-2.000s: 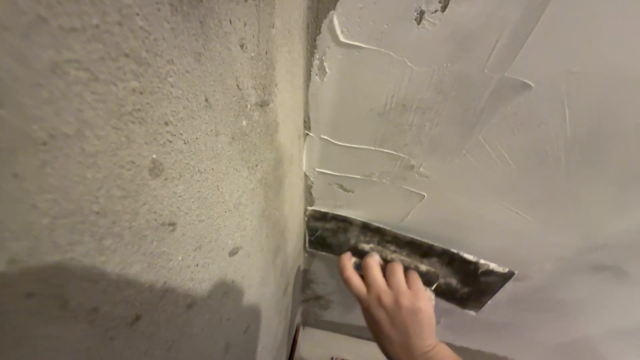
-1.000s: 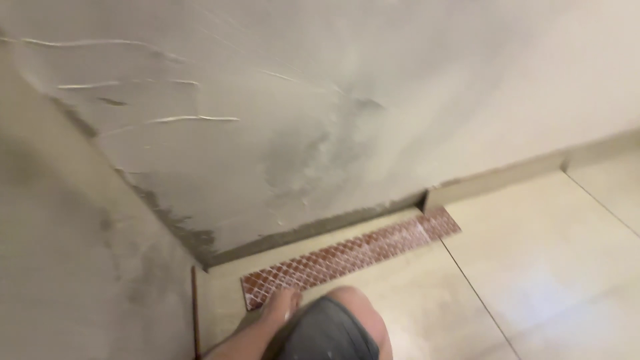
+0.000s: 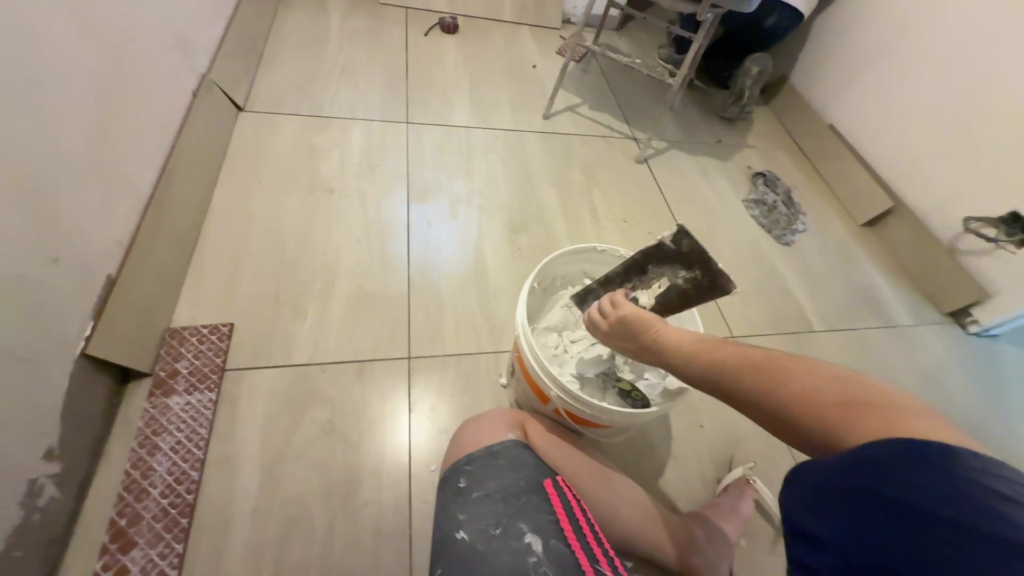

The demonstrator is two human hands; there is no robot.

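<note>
My right hand (image 3: 626,326) grips a dark, smeared plastering trowel (image 3: 668,272) by its handle. The trowel is tilted over the mouth of a white plastic bucket (image 3: 524,320) with orange marks. White plaster paste (image 3: 570,340) fills part of the bucket, and a dark-handled tool (image 3: 628,392) lies in the paste near the front rim. My right forearm reaches in from the right edge. My left hand is out of the picture.
A brown ridged-back tile strip (image 3: 164,448) lies at left beside the skirting tiles (image 3: 172,216). At the top, a person's legs (image 3: 740,48) are behind a stepladder (image 3: 620,56). A crumpled grey heap (image 3: 774,206) and a tape measure (image 3: 448,25) lie on the floor tiles.
Two seconds ago my hand held the trowel flat against the plastered wall; now it is above the bucket. The view has swung from the wall to the floor.
</note>
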